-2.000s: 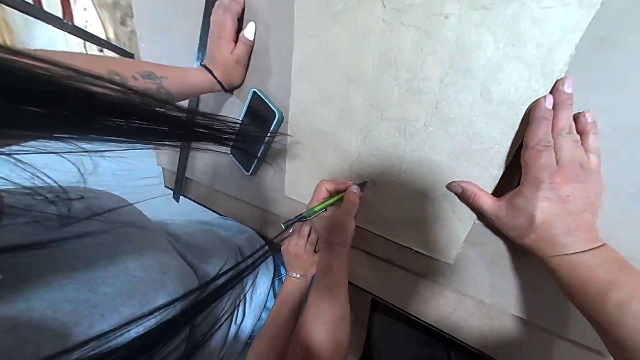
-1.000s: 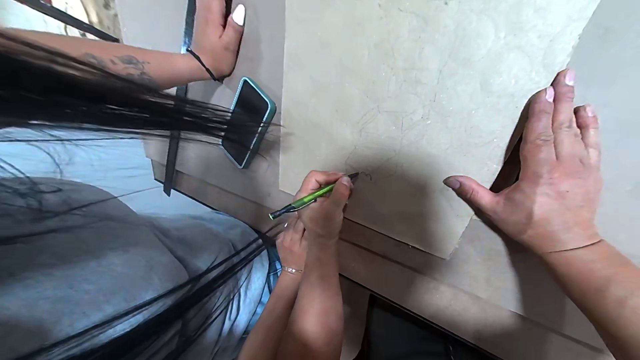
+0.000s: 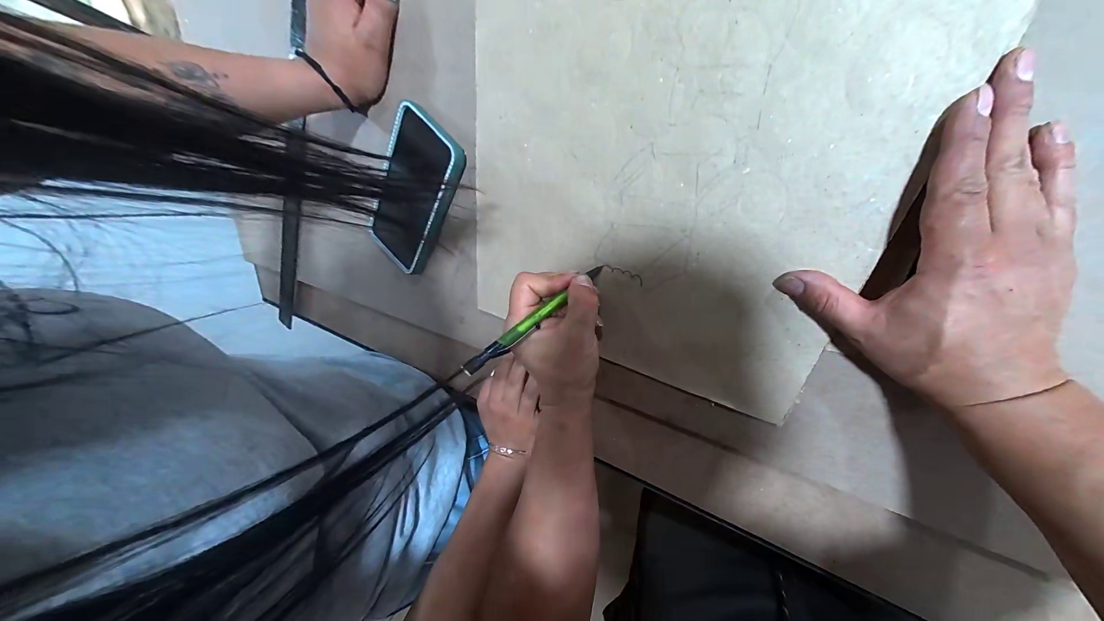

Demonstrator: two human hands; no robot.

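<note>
My left hand (image 3: 556, 341) comes up from the bottom middle, its fingers closed around a green and black pen (image 3: 533, 328). The pen slants, its dark tip touching a large beige sheet (image 3: 733, 345) at the left end of a small dark scalloped line. Fainter sketched lines spread over the sheet above it. My right hand (image 3: 992, 233) lies palm down across the sheet's right edge, fingers spread and thumb pointing left; it holds nothing. Another person's hand with a thin bracelet (image 3: 509, 410) is just below and left of my left hand, partly hidden by it.
A phone in a teal case (image 3: 418, 190) lies left of the sheet, partly covered by long dark hair. Another person's hand with a black wristband (image 3: 354, 52) rests at the upper left. A dark strip (image 3: 291, 250) crosses the table edge. A person in grey clothing is on the left.
The dark scalloped line at the pen tip is longer than a second ago, and the tip is now at its left end. My right hand stays by the sheet's edge.
</note>
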